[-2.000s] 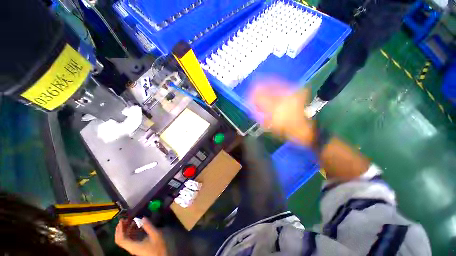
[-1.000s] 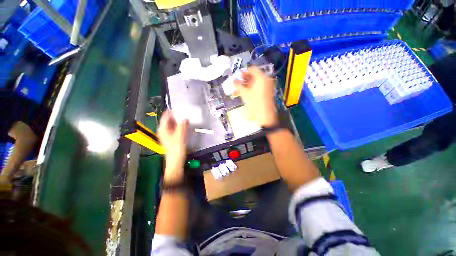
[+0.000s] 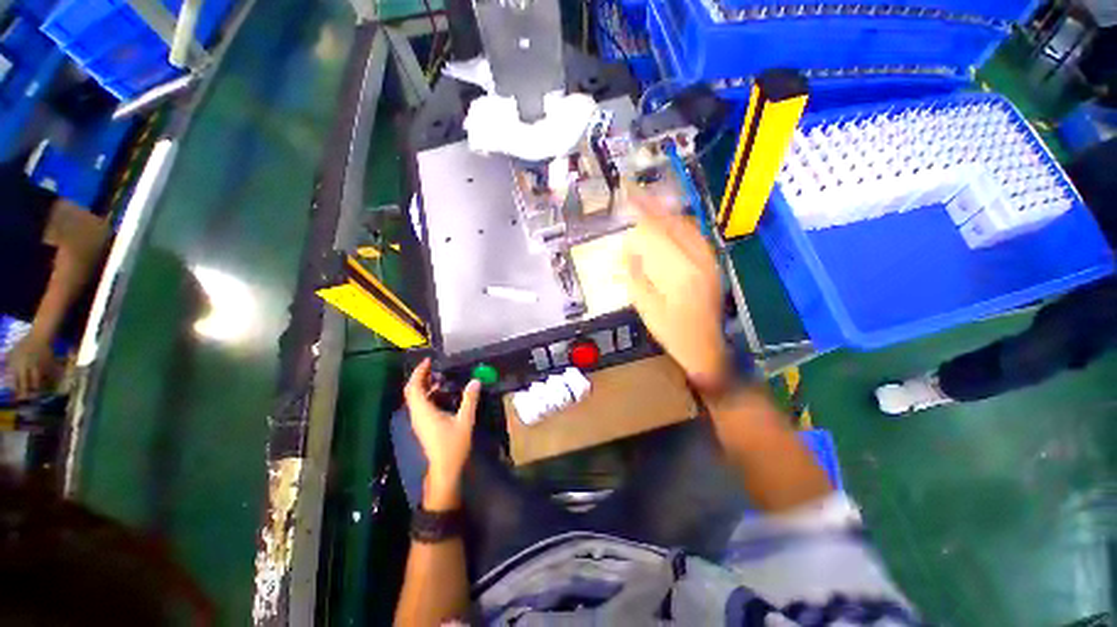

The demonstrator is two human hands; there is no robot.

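Observation:
My left hand (image 3: 443, 423) is at the bed's front left corner, beside the green start button (image 3: 485, 375), thumb and fingers apart, with nothing seen in it. My right hand (image 3: 676, 282) is blurred over the right of the bed, by the cream sheet (image 3: 600, 272); whether it holds anything cannot be told. The fixture (image 3: 570, 202) sits under the machine head (image 3: 521, 55), which has a fluffy white wrap (image 3: 529, 126). Several white plastic parts (image 3: 551, 396) lie on the cardboard pad (image 3: 606, 416). A thin white strip (image 3: 511, 294) lies on the machine bed (image 3: 472, 233).
Yellow-and-black sensor bars stand left (image 3: 374, 303) and right (image 3: 762, 153) of the bed. A large blue bin (image 3: 882, 288) with rows of white parts is at the right, stacked blue bins (image 3: 845, 43) behind. A person's arm (image 3: 55, 282) shows far left, a leg far right.
My left hand has moved from over the bed down to the front left corner. My right hand has moved from the fixture area towards the front right. The view has shifted slightly.

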